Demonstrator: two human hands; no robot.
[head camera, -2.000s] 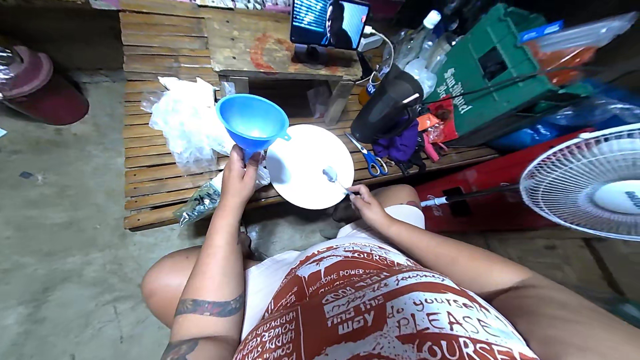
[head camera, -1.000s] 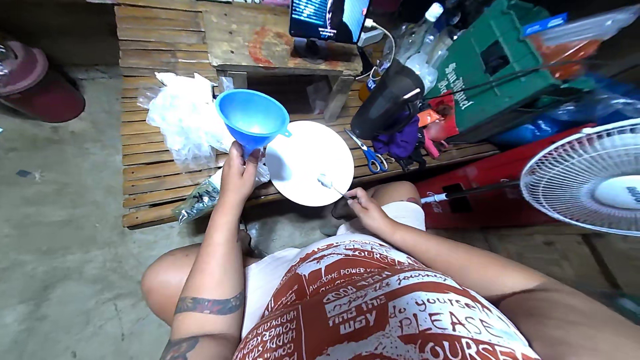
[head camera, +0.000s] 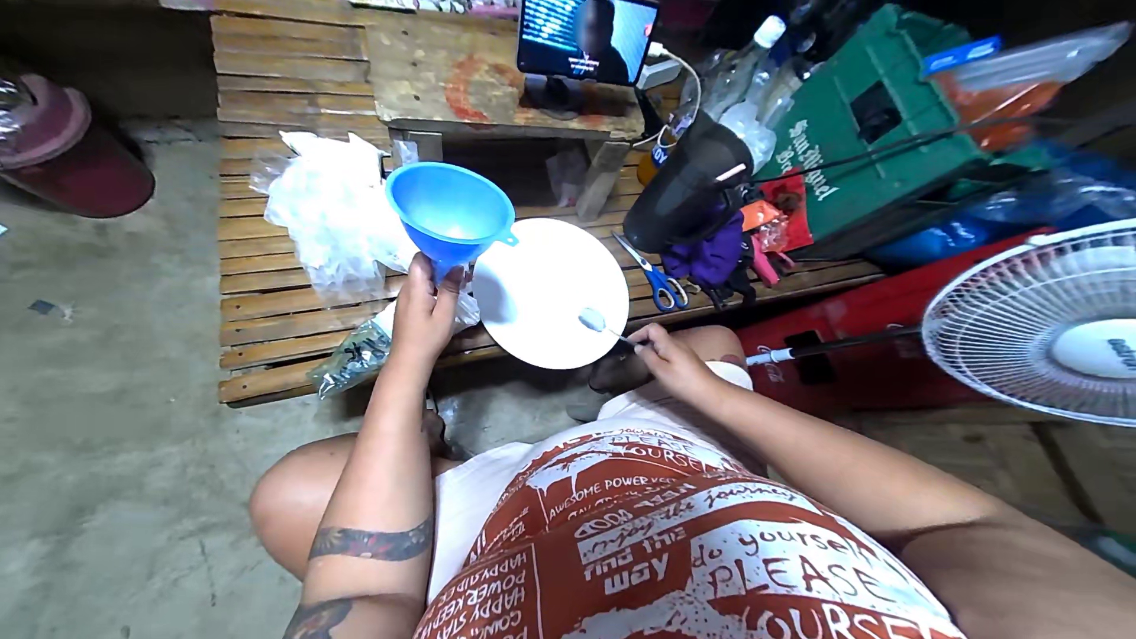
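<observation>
My left hand (head camera: 426, 311) grips a blue plastic funnel (head camera: 451, 209) by its narrow stem, with the wide mouth facing up. The funnel is over the left edge of a round white plate or basin (head camera: 541, 275). My right hand (head camera: 670, 357) holds a spoon (head camera: 593, 320) by its handle, the bowl over the lower right part of the white surface. Whether anything lies in the spoon or on the white surface cannot be told. Clear plastic bags (head camera: 333, 213) lie left of the funnel, and a filled plastic bag (head camera: 351, 359) is beside my left wrist.
Blue-handled scissors (head camera: 661, 286) and a black container (head camera: 688, 191) are right of the plate on the bamboo slat bench (head camera: 257, 306). A tablet (head camera: 586, 40) stands on a low wooden stand (head camera: 444, 75). Further right are a green crate (head camera: 874, 142) and a white fan (head camera: 1047, 319).
The spoon has shifted a little over the white surface along with my right hand. My left hand keeps the funnel in about the same place.
</observation>
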